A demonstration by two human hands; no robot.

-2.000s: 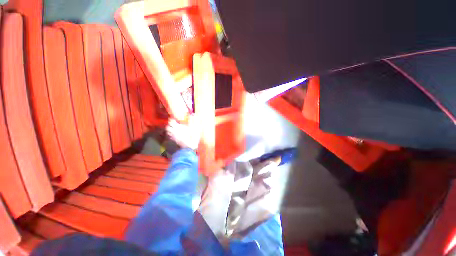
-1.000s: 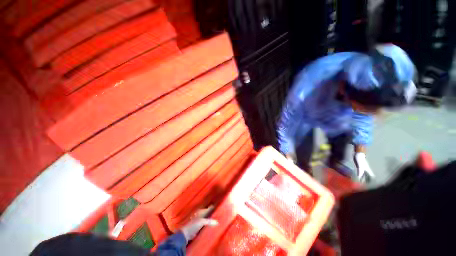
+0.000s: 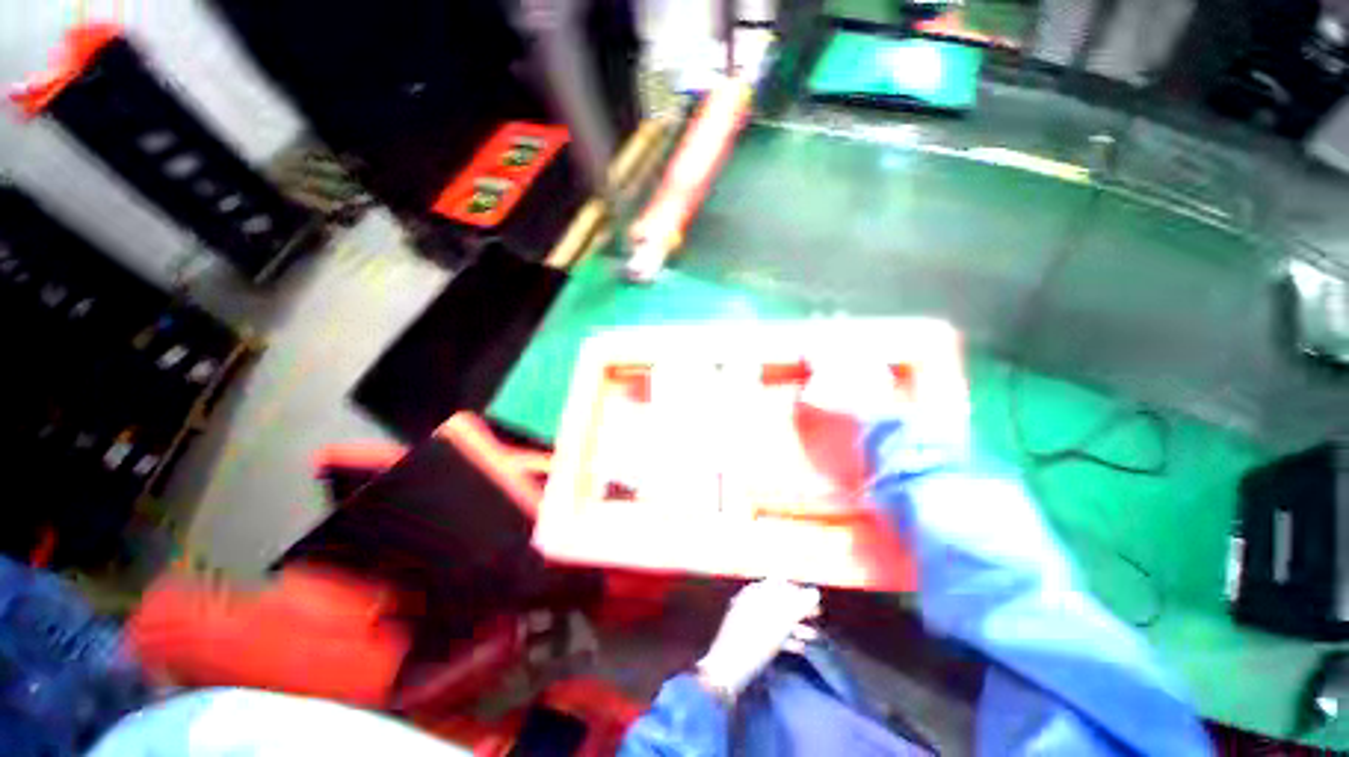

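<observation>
A red-orange foam tray (image 3: pixel 577 459) with two pockets lies at the front edge of the green mat, its inside washed out by glare. My right hand (image 3: pixel 855 396), in a white glove, reaches over the tray's right pocket; its fingers blend into the glare. My left hand (image 3: pixel 762 629), also white-gloved, is at the tray's front edge, fingers near the rim. Whether either hand grips anything cannot be told. The pocket contents cannot be made out.
A black box-shaped device (image 3: pixel 1295 540) and a thin black cable (image 3: pixel 1095 451) lie right on the green mat (image 3: pixel 1184 606). A dark green conveyor (image 3: pixel 917 222) runs behind. Another red tray (image 3: pixel 503 175) is at upper left. Blue clothing (image 3: pixel 59 651) shows at lower left.
The view has swung from the red tray stacks and a bending person to the green bench. The tray now in front lies on the mat, and both my hands are at it.
</observation>
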